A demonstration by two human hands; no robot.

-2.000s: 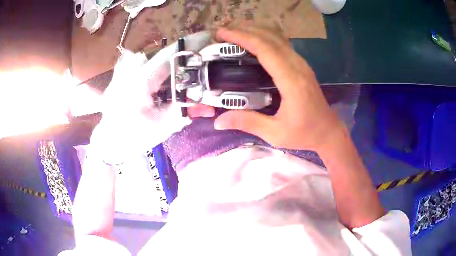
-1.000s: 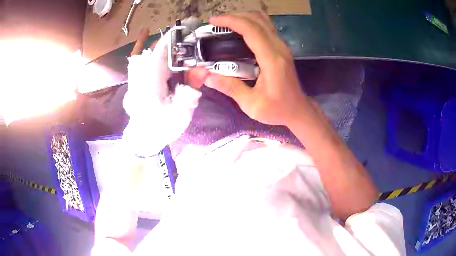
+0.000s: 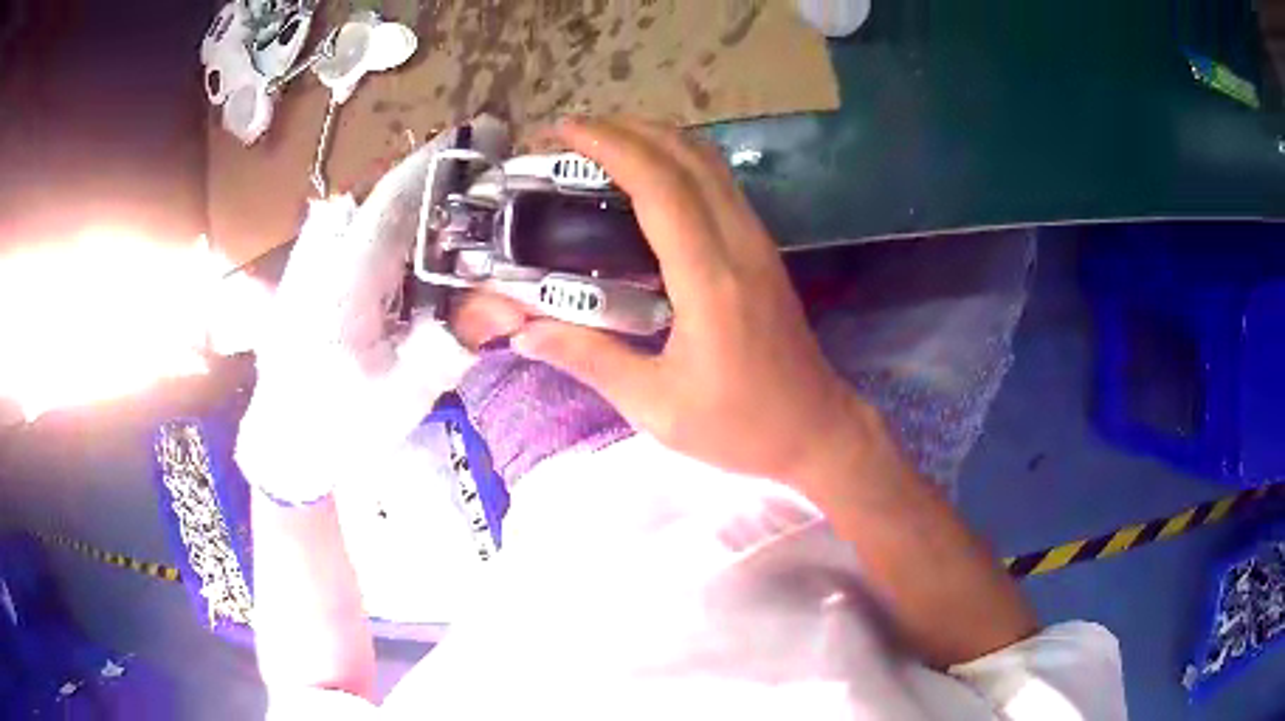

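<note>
A white model body (image 3: 606, 299) with a dark wheel between two slotted side covers is held between both hands. A shiny wire frame stands at its left end, beside small silver and black parts. My left hand (image 3: 345, 338), in a white knitted glove, holds the left end; glare washes out part of it. My right hand (image 3: 719, 310), bare, is wrapped round the wheel end, fingers above and thumb below. The fingertips behind the body are hidden.
White body shells with rods (image 3: 359, 57) lie at the upper left of the stained cardboard (image 3: 648, 64) on the green bench (image 3: 972, 141). A white round object (image 3: 834, 14) is at the top edge. Blue bins (image 3: 1198, 366) stand at the right and lower left. Strong glare is at the left.
Both hands and the model have shifted left in the picture. They went up, then came partly back down. The view has shifted too, and the grip looks the same.
</note>
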